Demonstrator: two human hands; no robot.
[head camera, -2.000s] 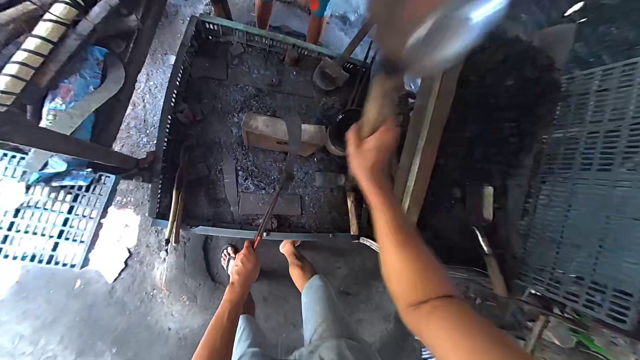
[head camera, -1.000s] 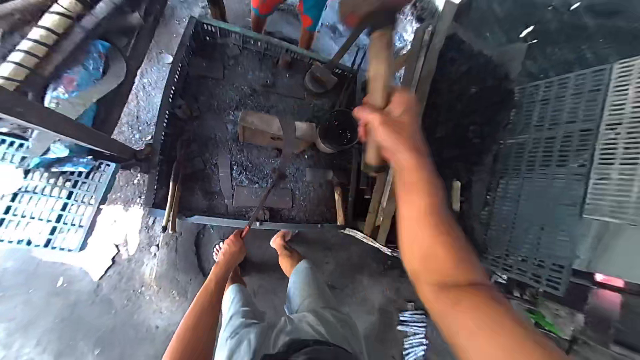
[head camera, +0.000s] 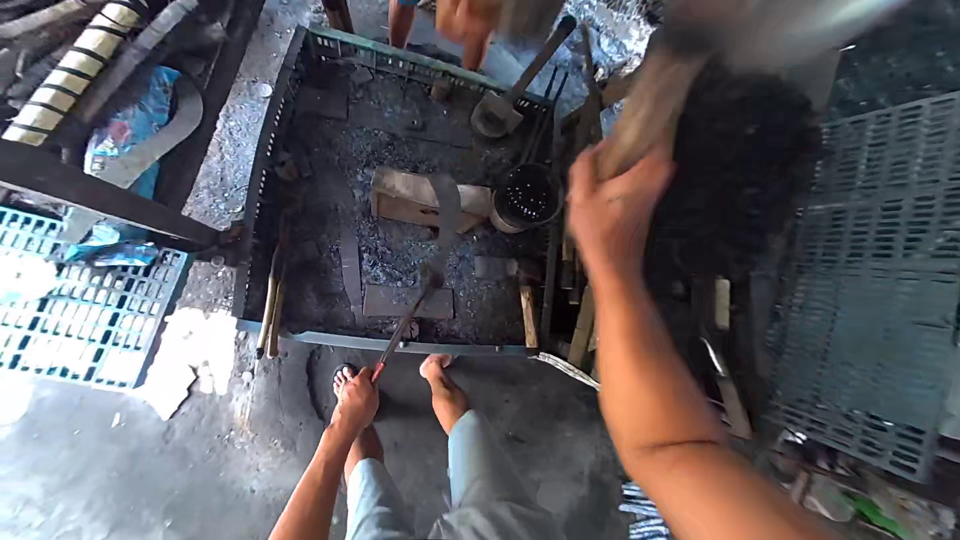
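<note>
My left hand (head camera: 358, 397) grips the red handle end of a pair of long thin tongs (head camera: 401, 334), which reach over the near rim of the low bench. A curved grey metal blade (head camera: 447, 206) lies at their far end, across an anvil block (head camera: 405, 196). My right hand (head camera: 619, 206) is raised at the right and is closed around the wooden handle of a hammer (head camera: 652, 105); its head is blurred at the top edge. Beside the block stands a round pot of dark liquid (head camera: 525, 196). A flat metal plate (head camera: 409, 301) lies nearer to me.
A second hammer (head camera: 528, 315) lies at the bench's near right, and wooden-handled tools (head camera: 271, 315) lean at the left rim. A shovel-like tool (head camera: 496, 112) lies at the back. Another person's legs (head camera: 401, 22) are behind the bench. Plastic crates (head camera: 877, 285) stand to the right.
My right hand with the hammer was lower in its swing one second ago or differently angled; the hammer head is now blurred farther right. My left hand still holds the tongs.
</note>
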